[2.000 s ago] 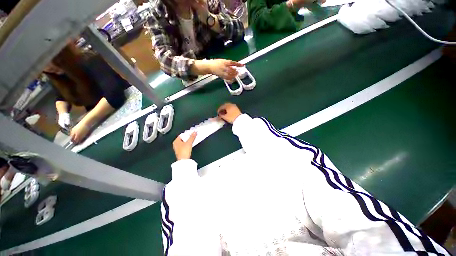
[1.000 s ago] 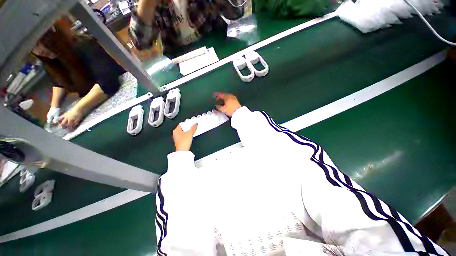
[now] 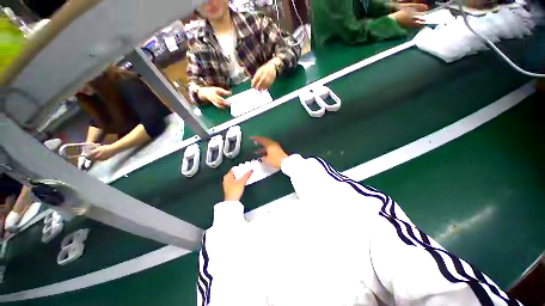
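My left hand grips the near end of a white label strip that has small tabs along its upper edge. My right hand is at the strip's far end, index finger stretched out; whether it holds a small label is too small to tell. Three white loop-shaped products stand in a row on the green belt, just beyond my left hand. Two more white loops lie side by side further off, near the far rail.
A thick grey post crosses diagonally at left. More loops lie beyond it. A plaid-sleeved person sits opposite with a white pad. A green-sleeved person is near heaped whitish bags. A dark-clothed person is at left.
The belt, loops and my hands appear shifted right and down in view. The plaid-sleeved person's hand has left the two far loops and both hands are now at the white pad.
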